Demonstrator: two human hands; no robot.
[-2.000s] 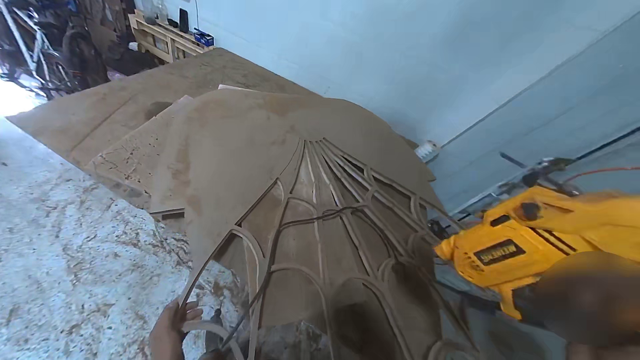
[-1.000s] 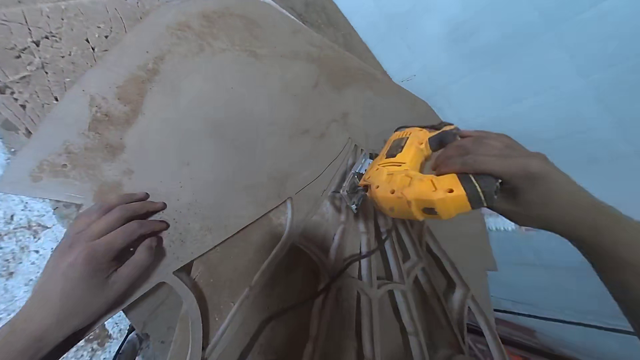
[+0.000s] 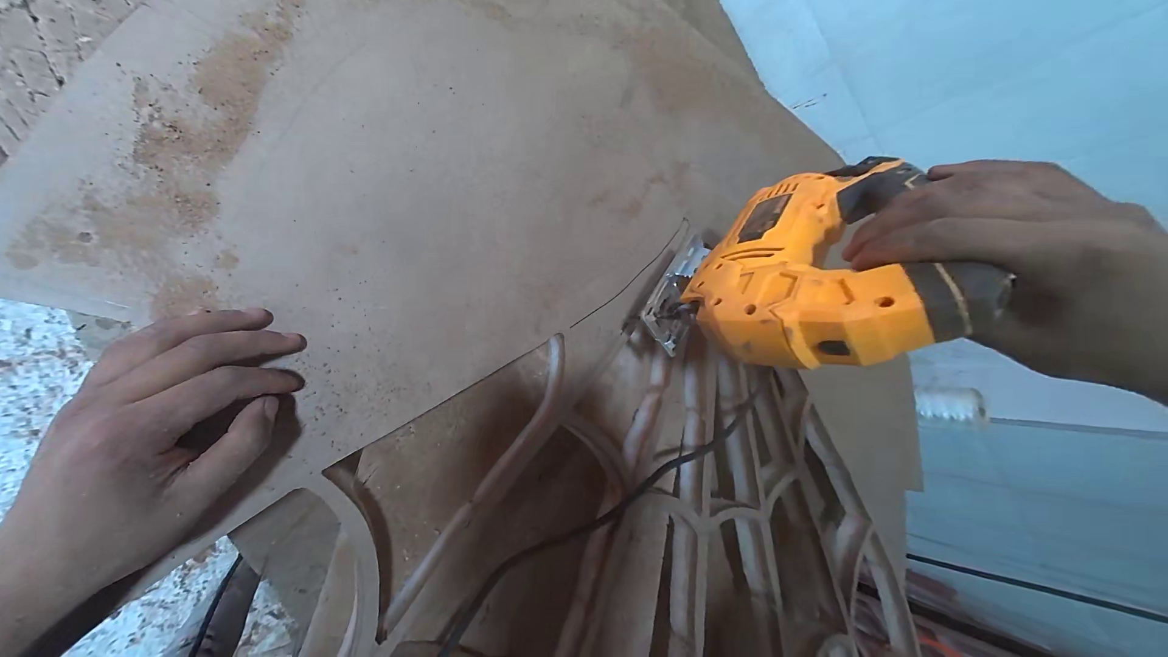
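My right hand [image 3: 995, 237] grips the handle of a yellow and black jigsaw [image 3: 803, 292], right of centre. The jigsaw's metal shoe rests on a brown fibreboard sheet [image 3: 438, 173] at the tip of its ribbed cutout pattern; the blade is hidden. A thin curved line runs on the sheet from the shoe towards the cut edge. My left hand [image 3: 173, 429] lies on the sheet's left edge, fingers spread a little, holding nothing. Below the jigsaw, curved fibreboard ribs [image 3: 693, 502] fan out, with a dark cable [image 3: 547, 547] lying across them.
Sawdust [image 3: 196, 137] is scattered over the sheet's left part. A pale wall [image 3: 985, 82] stands at the right, with a whitish roll [image 3: 949, 404] near it. Speckled flooring [image 3: 36, 392] shows at the lower left. Dark cables run at the lower right.
Two seconds ago the jigsaw was at the far right, away from the pattern's tip; it now rests on the sheet. My left hand has moved onto the sheet. The view has shifted closer.
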